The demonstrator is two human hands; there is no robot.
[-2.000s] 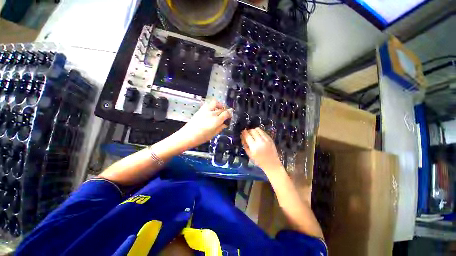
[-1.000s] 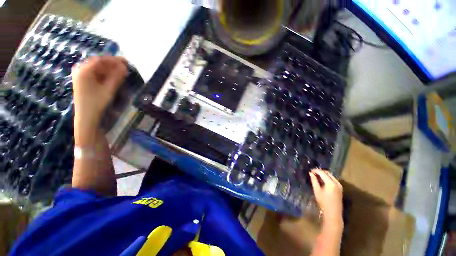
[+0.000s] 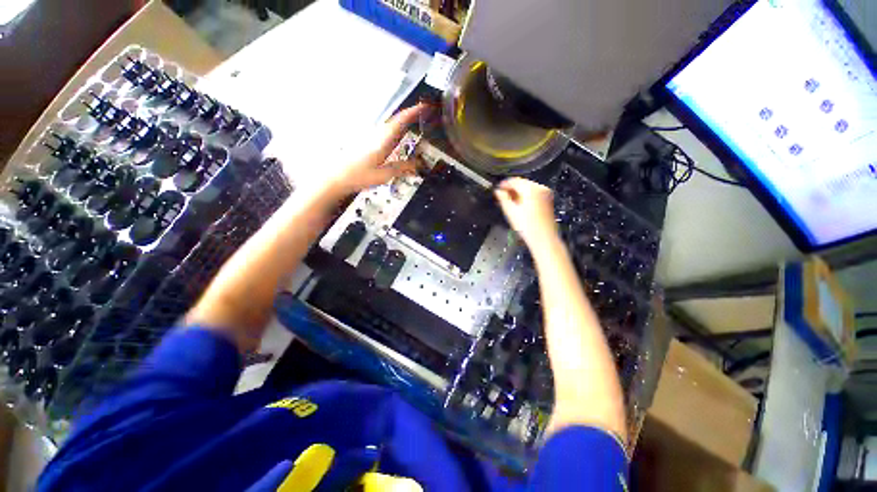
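The dark square marking fixture [image 3: 444, 219] lies on the silver perforated base plate [image 3: 438, 296] under the machine. My left hand [image 3: 387, 159] is at the fixture's far left corner, fingers spread, one reaching up beside the lens ring. My right hand [image 3: 525, 204] is at the fixture's right corner with fingers bent together; whether it holds a part is too small to tell. Several loose black parts [image 3: 373, 258] rest on the plate's near left edge. A clear blister tray [image 3: 601, 264] with black parts lies right of the plate, partly behind my right forearm.
Stacked blister trays [image 3: 144, 183] full of black parts stand at left. The laser head's clear ring with yellow edge [image 3: 500, 154] hangs over the plate's far side. A monitor [image 3: 798, 115] and black cables [image 3: 673, 171] are upper right. A cardboard carton [image 3: 697, 413] is lower right.
My left hand has moved from above the stacked trays to the fixture's far left corner. My right hand has moved from the blister tray's near side up to the fixture. The view has shifted.
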